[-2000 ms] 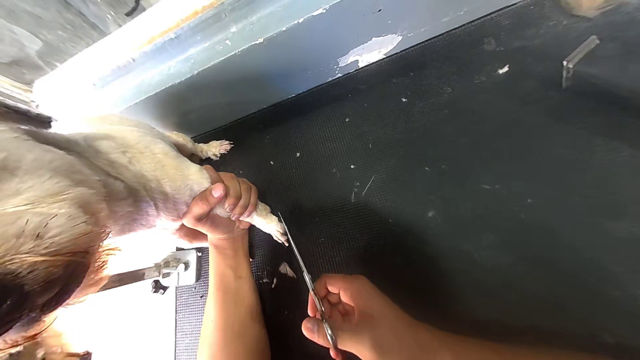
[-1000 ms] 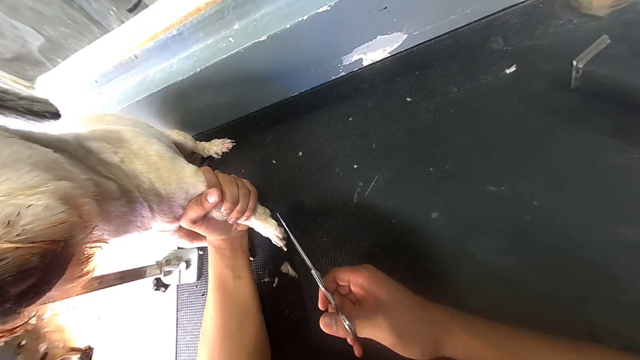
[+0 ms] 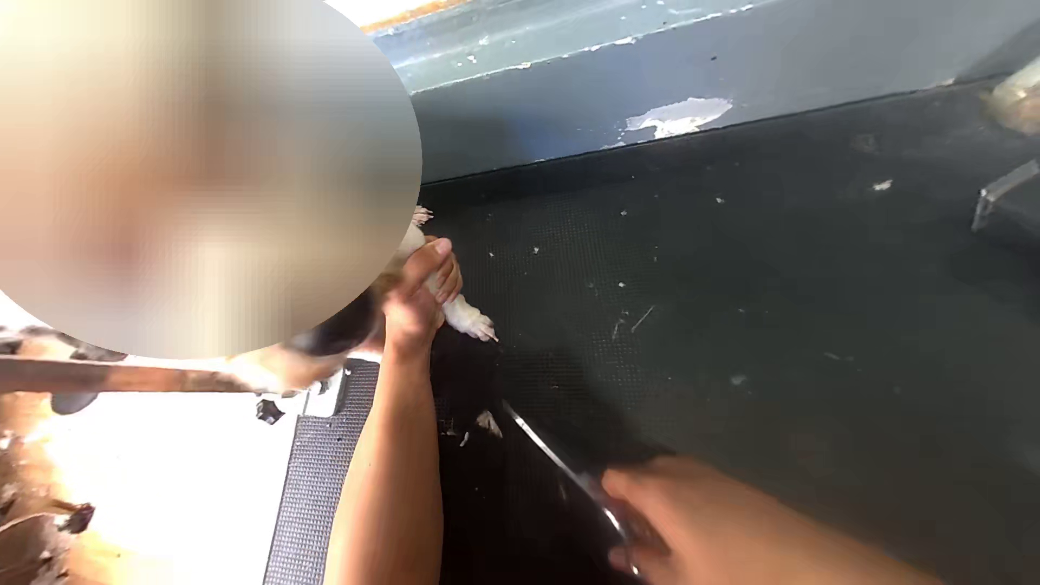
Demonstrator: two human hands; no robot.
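My left hand (image 3: 422,288) is closed around the lower leg of a pale-coated dog, whose paw (image 3: 471,318) sticks out past my fingers over the black mat. A second paw (image 3: 422,215) shows just above. The rest of the dog is hidden behind a large blurred patch. In my right hand (image 3: 674,512) are metal scissors (image 3: 561,465), their blades pointing up and left. The blade tips lie below the paw, apart from it. A tuft of cut fur (image 3: 489,423) rests on the mat below the paw.
The black textured mat (image 3: 772,325) bears scattered bits of fur. Behind it runs a blue-grey wall (image 3: 552,122) with peeling paint. A metal clamp (image 3: 323,396) sits at the mat's left edge, near a bar (image 3: 122,378). A clear angular piece (image 3: 1003,193) stands at the far right.
The scissors in my right hand have moved down, away from the paw. My left hand still holds the leg. A blurred patch now covers the dog's body.
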